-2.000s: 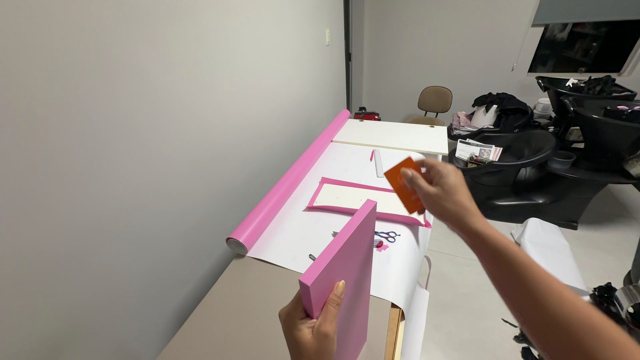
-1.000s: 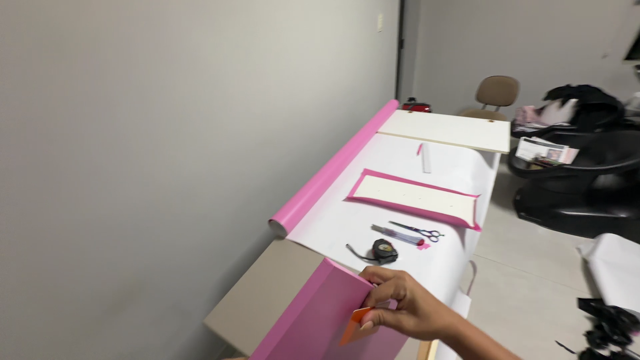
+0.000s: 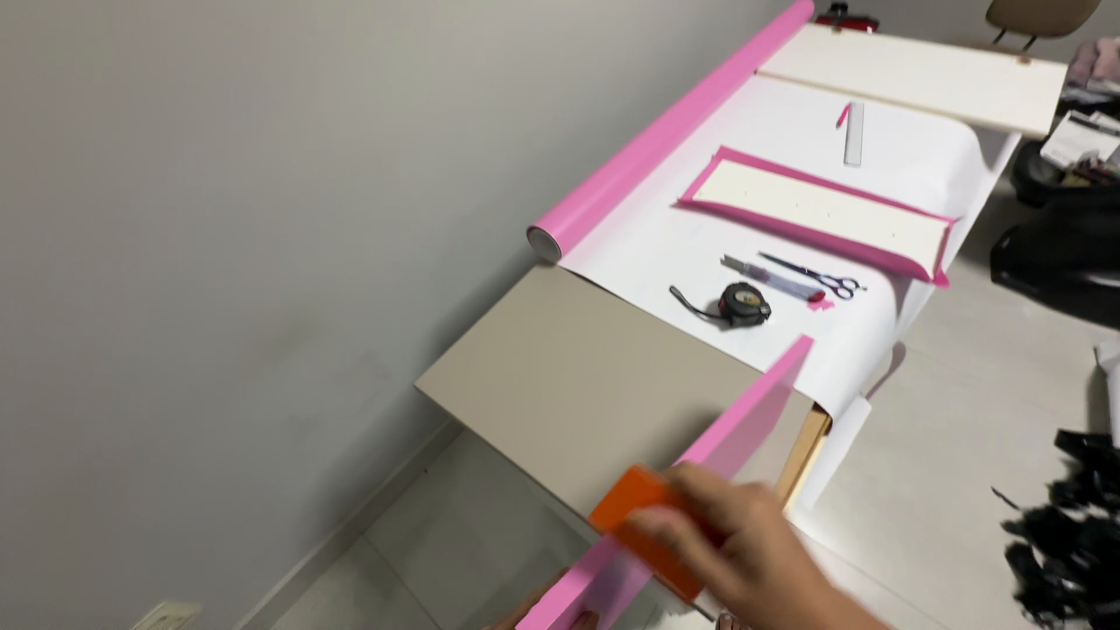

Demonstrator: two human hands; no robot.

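Note:
My right hand (image 3: 744, 534) grips an orange flat squeegee card (image 3: 643, 516), which lies across the narrow edge of a pink-covered board (image 3: 744, 424). The board stands on edge, tilted away toward the tabletop. At the bottom of the view my left hand (image 3: 584, 619) holds its near end, mostly hidden behind it. Beyond the board, a black tape measure (image 3: 744, 304), a utility knife (image 3: 774, 278) and scissors (image 3: 814, 274) rest on white backing paper (image 3: 647, 236). A white panel with pink film around its edges (image 3: 822, 210) lies farther back.
A roll of pink film (image 3: 674, 131) runs along the wall side of the table (image 3: 560, 367). Toward the far end are a clear ruler (image 3: 854, 134), a small pink tool (image 3: 843, 115) and a white board (image 3: 919, 74). Black basins (image 3: 1063, 254) and black items (image 3: 1067, 525) stand at the right.
The pink board, raised two seconds ago, is now lower and tilted. My right hand, then apart from it, has brought the orange card onto its narrow edge. The view has shifted down.

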